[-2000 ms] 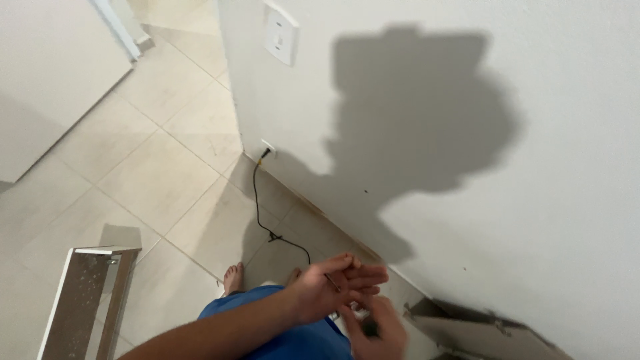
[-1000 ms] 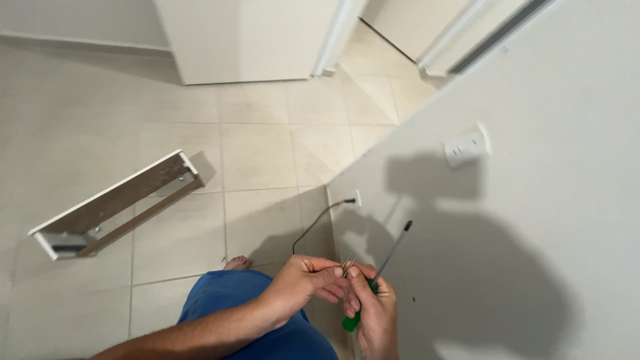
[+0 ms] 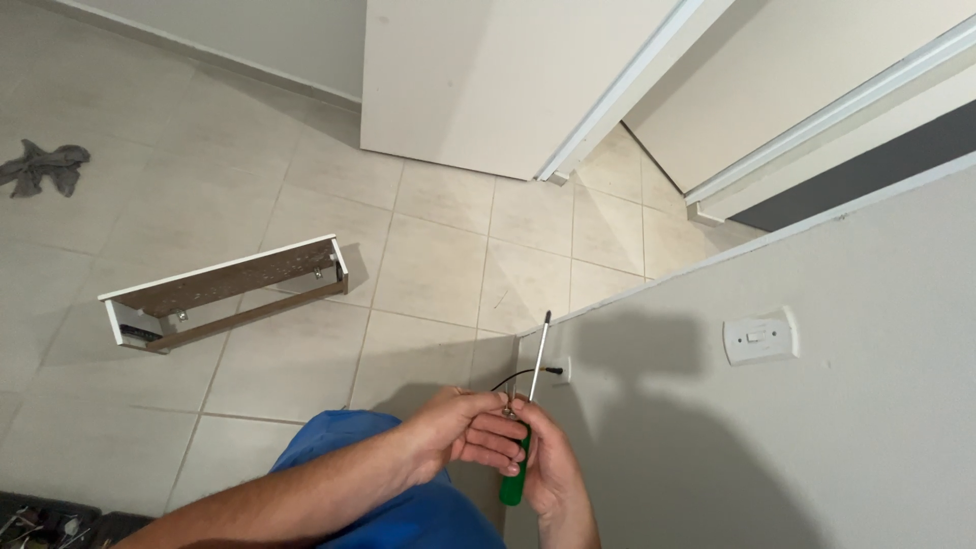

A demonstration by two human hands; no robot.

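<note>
My right hand point(image 3: 553, 457) holds a screwdriver point(image 3: 515, 473) with a green handle, its steel shaft pointing up and its dark tip clear of the wall. Against it, my left hand point(image 3: 465, 431) has thumb and fingertips closed on small metal screws point(image 3: 508, 410), which the right thumb and finger also touch. How many screws there are cannot be told. Just beyond the fingers, a black cable point(image 3: 522, 372) runs to a plug in a white wall outlet point(image 3: 565, 369).
A white and brown wooden cabinet piece point(image 3: 244, 317) lies on the tiled floor. A grey cloth point(image 3: 47, 168) is at far left, an open toolbox point(image 3: 46, 526) at bottom left. A wall with a white switch plate point(image 3: 761, 336) stands at right, a white door point(image 3: 473, 84) ahead.
The left palm was open two seconds ago; its fingertips are now pinched on the screws, beside the right hand with the screwdriver upright. The view has swung left.
</note>
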